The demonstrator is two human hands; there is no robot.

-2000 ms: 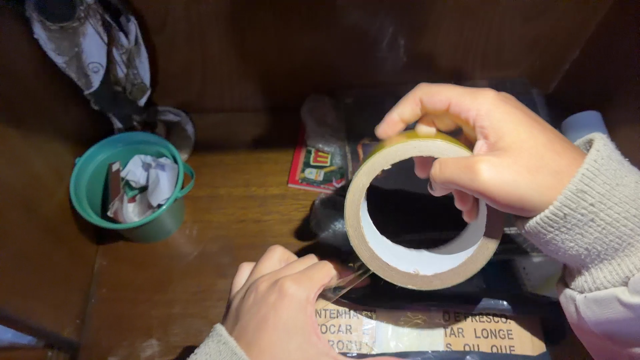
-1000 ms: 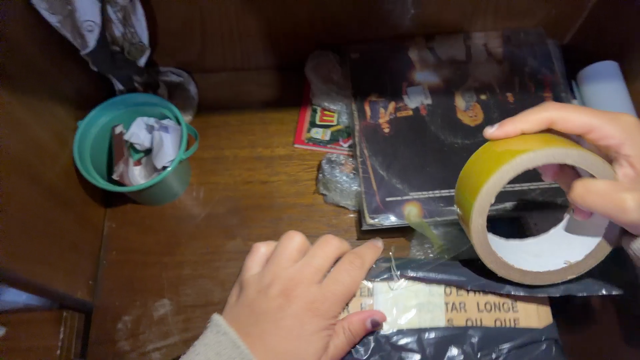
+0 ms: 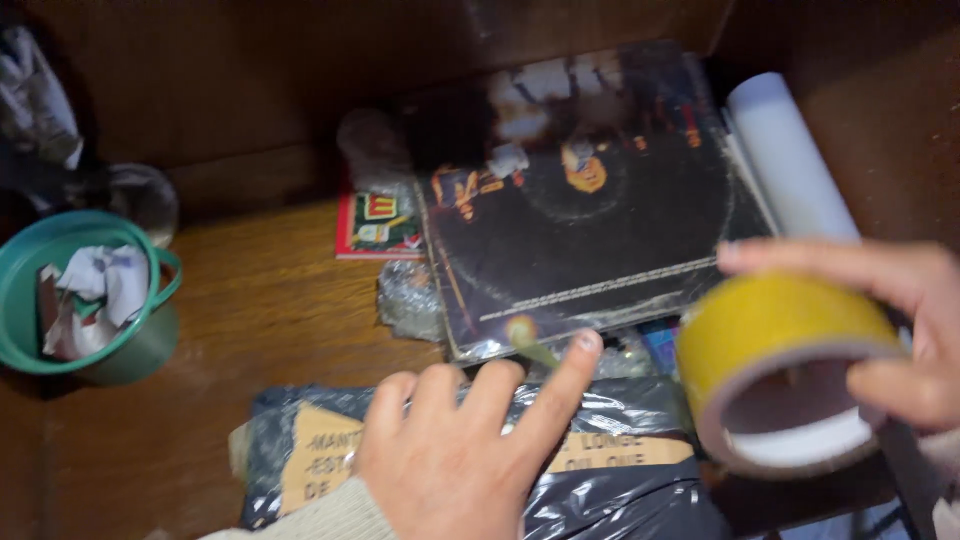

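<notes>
My left hand [image 3: 465,442] lies with spread fingers on a package wrapped in black plastic [image 3: 630,495], over a printed cardboard-coloured strip [image 3: 622,450]. My right hand [image 3: 907,330] grips a wide roll of yellow packing tape [image 3: 780,315] by its rim, thumb inside the white core, just right of the package. The roll is blurred. Beyond my left hand lies a worn dark record sleeve [image 3: 652,217], its lower edge close to the package's far side. Whether a strip of tape runs from the roll to the package cannot be told.
A green plastic bucket [image 3: 161,277] with crumpled paper stands at the left. Beside the sleeve lie a red-edged booklet [image 3: 382,225], crumpled clear plastic [image 3: 409,300] and a white cylinder [image 3: 795,157]. Dark wooden panels rise at the back and right. A hanging cloth [image 3: 37,97] is at upper left.
The tape roll in my right hand has moved right, off the record sleeve it partly covered. My left hand now lies flatter across the package, and more of the package shows.
</notes>
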